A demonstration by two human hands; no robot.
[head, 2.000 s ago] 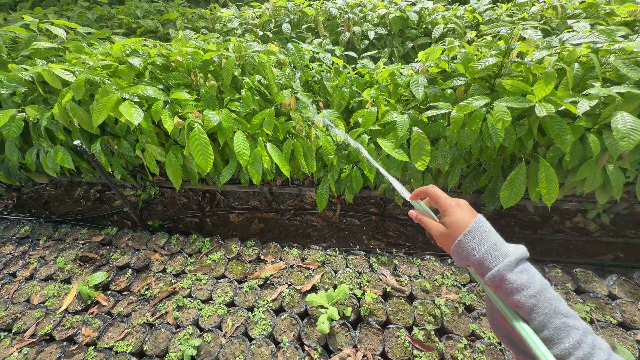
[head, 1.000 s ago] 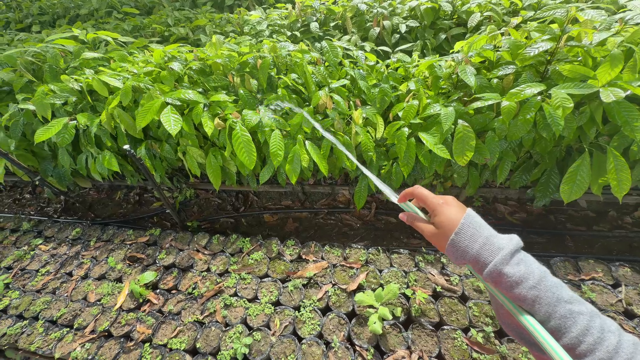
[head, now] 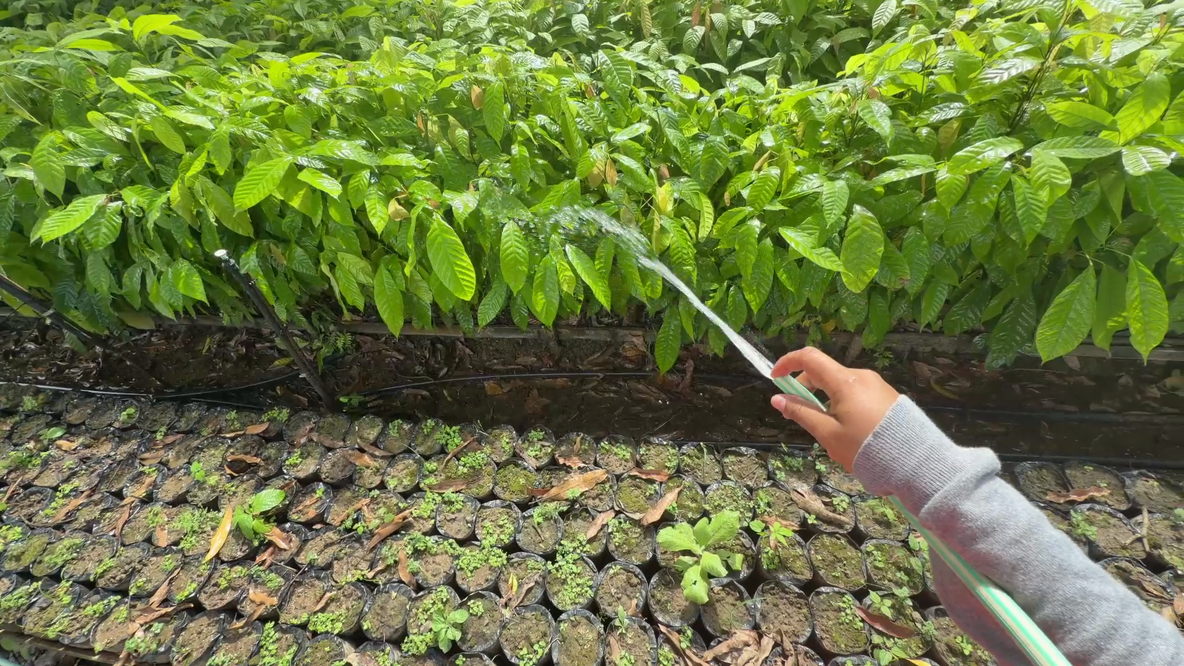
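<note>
My right hand (head: 837, 407), in a grey sleeve, grips a green-and-white striped hose (head: 985, 592) near its open end, with the fingers at the outlet. A jet of water (head: 698, 310) leaves the hose up and to the left and breaks into droplets against the leafy seedlings (head: 546, 250). The hose runs back beneath the forearm to the lower right edge. Below the hand lie rows of soil-filled black nursery bags (head: 620, 587) with small weeds and dry leaves. My left hand is out of view.
A dark stake with a pale tip (head: 277, 324) leans at the left, with another dark pole (head: 42, 305) beyond it. A thin black pipe (head: 481, 377) runs along the dark, leaf-littered channel between the bags and the seedlings. A broad-leaved plant (head: 701, 552) grows among the bags.
The view has shifted somewhat leftward along the bed, and the stake shows farther into the picture. The water stream lands on foliage farther left. My right hand keeps its grip on the hose.
</note>
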